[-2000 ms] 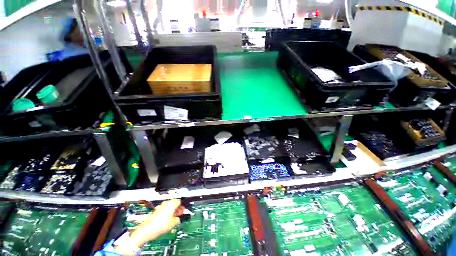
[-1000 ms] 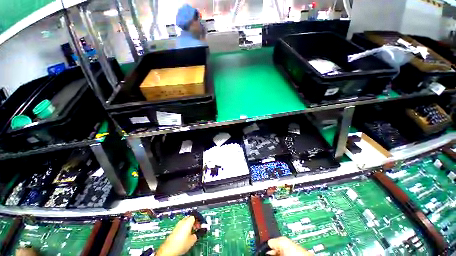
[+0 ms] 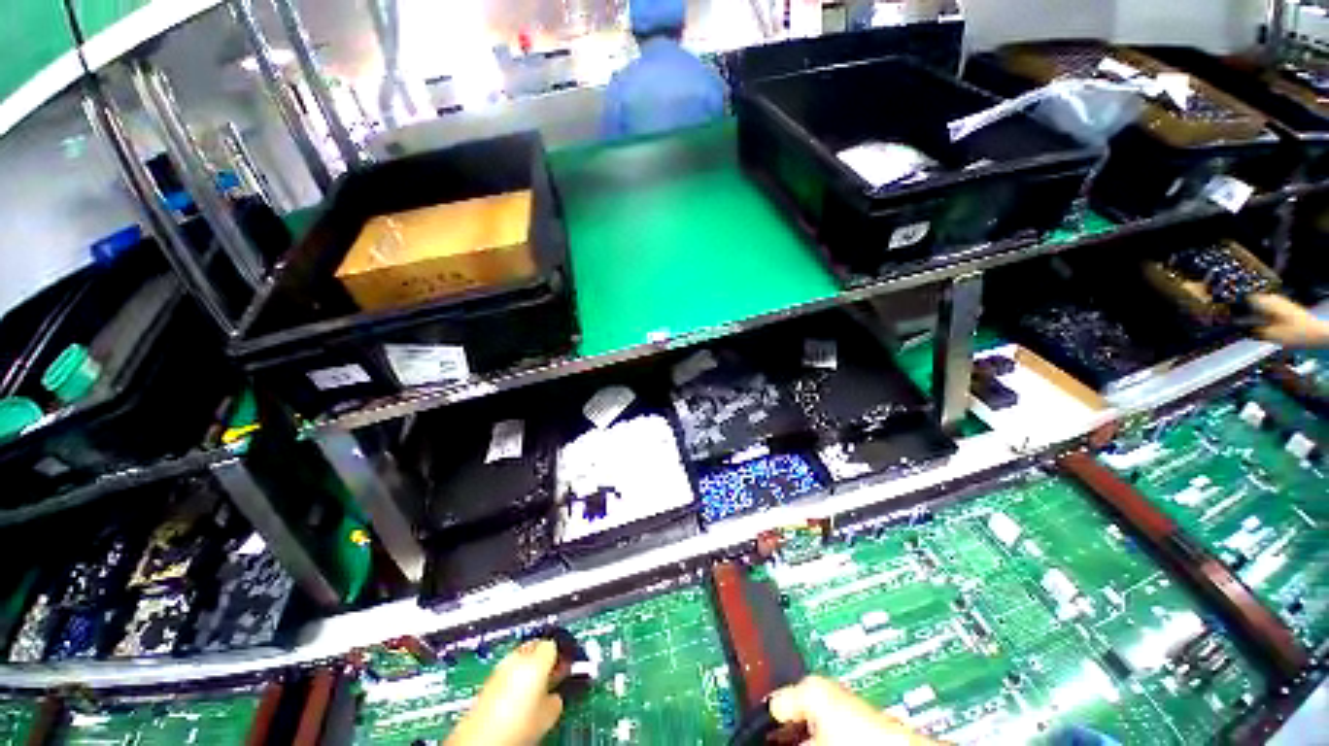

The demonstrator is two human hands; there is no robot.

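My left hand (image 3: 510, 694) is low over a green circuit board (image 3: 652, 641), left of a reddish-brown carrier bar (image 3: 745, 630). Its fingertips hold a black component (image 3: 571, 663). My right hand (image 3: 841, 714) is at the bottom edge, partly cut off, by the lower end of that bar. Its fingers hold dark pieces (image 3: 764, 723), too blurred to count. Another green board (image 3: 933, 605) with white parts lies right of the bar.
Behind the pale rail (image 3: 641, 551) stand bins with white parts (image 3: 630, 469), blue parts (image 3: 759, 485) and dark parts (image 3: 724, 408). Black totes (image 3: 911, 182) stand on the green shelf above. Another person's hand (image 3: 1288, 319) is at the right bins.
The view has tilted and shifted. Compared with two seconds ago, my right hand has come into view. Another person's hand now shows at the right bins. My left hand stays low over the board.
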